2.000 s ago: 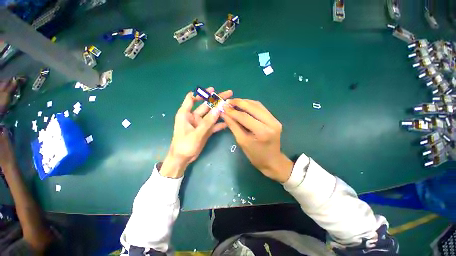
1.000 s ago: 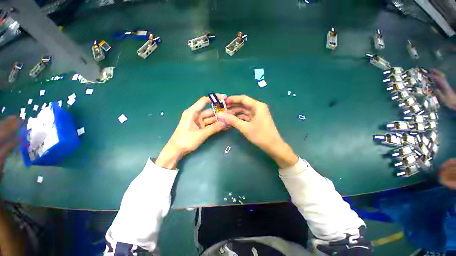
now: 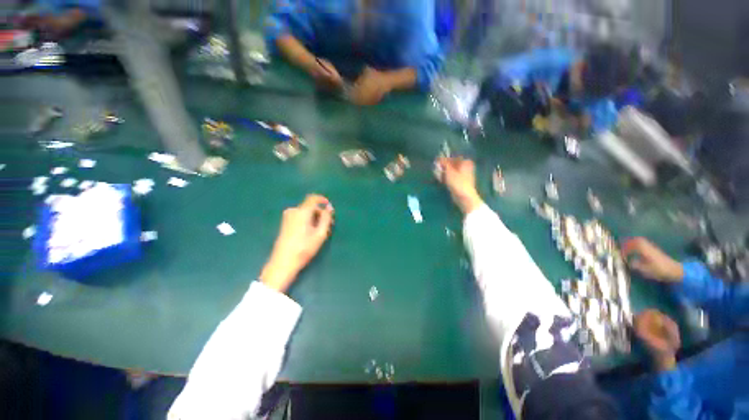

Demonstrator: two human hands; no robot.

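Observation:
The view is blurred. My right hand (image 3: 458, 179) is stretched out to the far part of the green bench, with its fingertips closed on a small silvery metal-framed unit (image 3: 442, 164), mostly covered by the fingers. My left hand (image 3: 304, 232) is over the middle of the bench, fingers curled towards the thumb. A small dark spot shows at its fingertips; whether it holds something cannot be told. Two similar units (image 3: 357, 157) lie left of my right hand. A pale-blue piece (image 3: 415, 207) lies between my hands.
A blue box (image 3: 94, 225) of white pieces stands at left, with loose white pads around it. A heap of units (image 3: 595, 279) lies at right, beside another person's hands (image 3: 654, 261). A person in blue (image 3: 361, 41) works across the bench. A grey post (image 3: 160, 90) stands at far left.
My hands have separated. The right hand has reached forward and right with the unit; the left has moved slightly left. The view has tilted up, showing people across the bench.

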